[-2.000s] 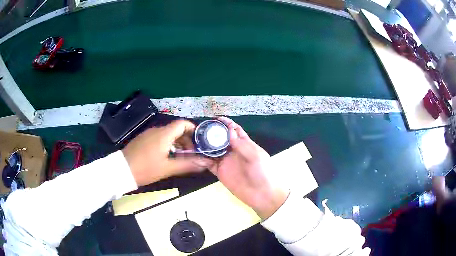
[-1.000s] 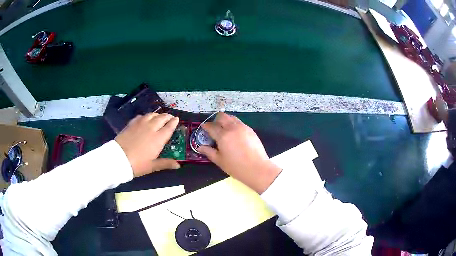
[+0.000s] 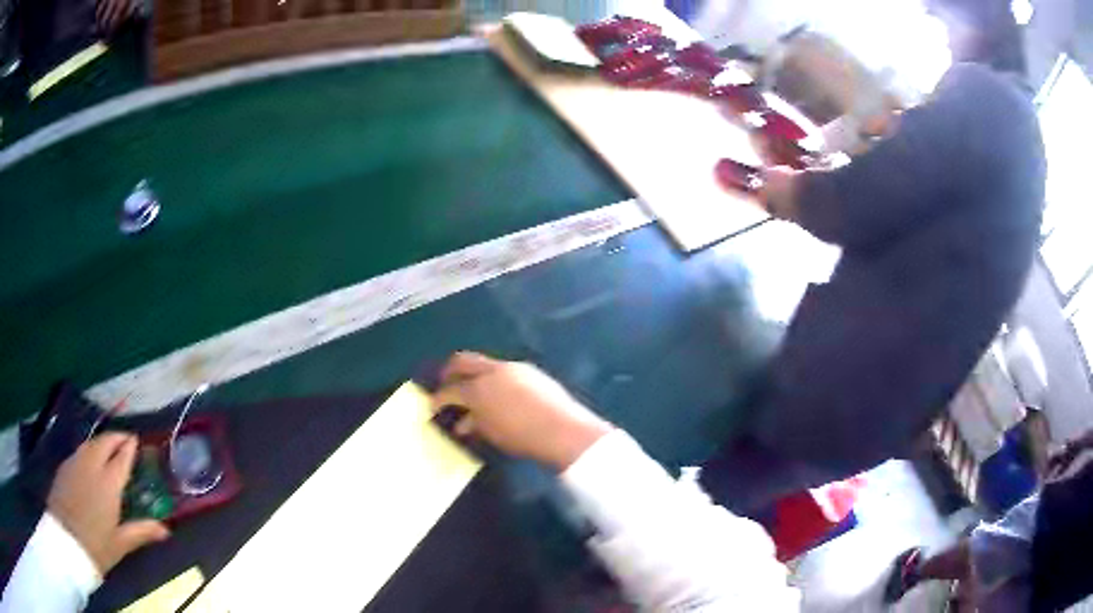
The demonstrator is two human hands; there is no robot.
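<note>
My left hand grips the left end of a red housing on the black sheet. A green circuit board shows inside it. A round speaker lies in its right part, with a pale wire looping up. My right hand is at the far right corner of the pale yellow backing paper. Its fingertips are bent around something small and dark there; blur hides whether they grip it. A narrow yellow strip shows at the bottom edge.
Another speaker lies on the green belt. A black shell is by my left hand. A scuffed white edge crosses the view. A person stands at the right, one hand at the pale board holding red devices.
The view has swung right. My right hand has left the speaker in the housing and moved to the paper's far corner. My left hand stays at the housing. The speaker on the belt has shifted left relative to the bench.
</note>
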